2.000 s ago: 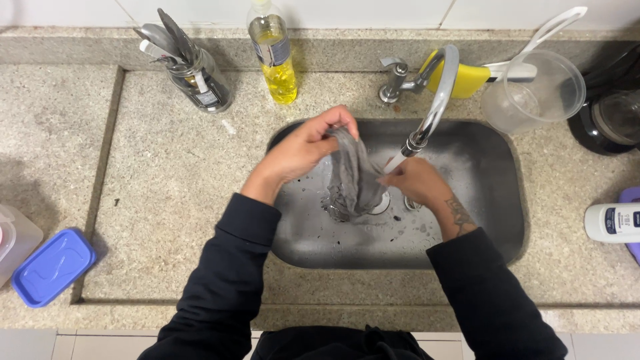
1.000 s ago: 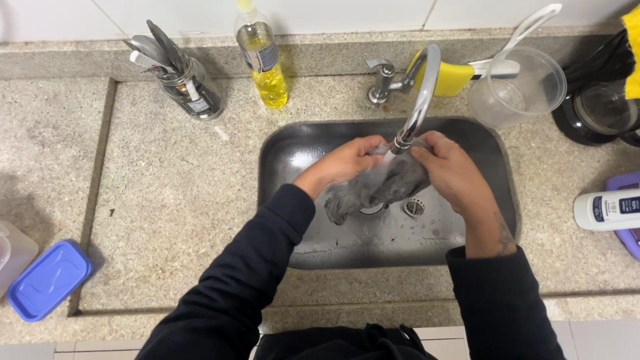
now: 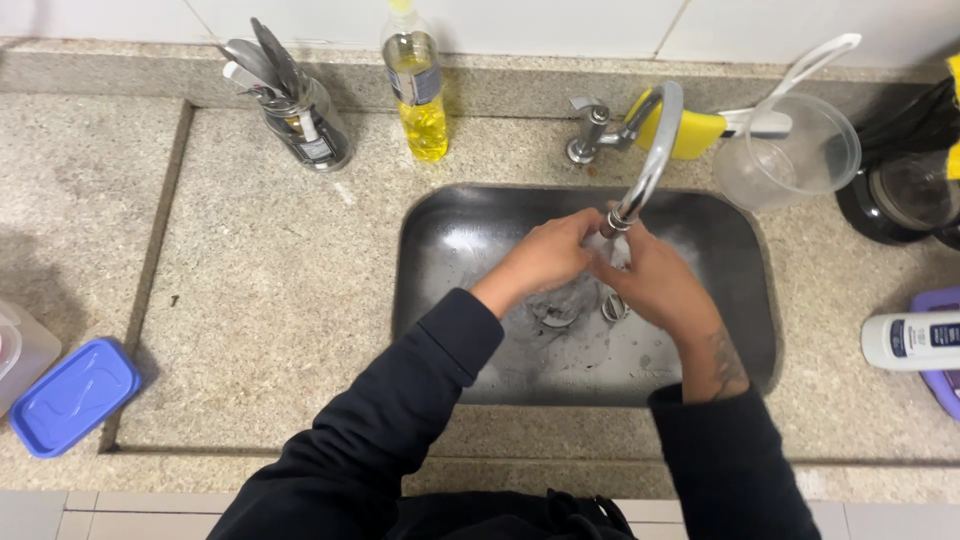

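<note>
Beneath the spout of the chrome faucet (image 3: pixel 651 165), my left hand (image 3: pixel 551 251) and my right hand (image 3: pixel 660 281) meet over the stainless steel sink (image 3: pixel 517 382). Both grip a wet grey cloth (image 3: pixel 574 296), which hangs down into the basin and is blurred. Its upper part is largely hidden by my fingers and the spout. Water seems to run onto it. Behind the cloth's lower end, a round metal drain fitting (image 3: pixel 615 307) shows in the basin floor.
Behind the sink stand a glass jar of cutlery (image 3: pixel 307 127), a bottle of yellow liquid (image 3: pixel 420 97), a yellow sponge or cloth (image 3: pixel 686 127) and a clear plastic tub (image 3: pixel 787 154). A glass coffee pot (image 3: pixel 915 187) and a white bottle (image 3: pixel 911 341) are at right, a blue lid (image 3: pixel 75 397) at left.
Two seconds ago the cloth hung stretched between my hands, left of the spout. My hands have since come together under the spout, with the cloth bunched between them.
</note>
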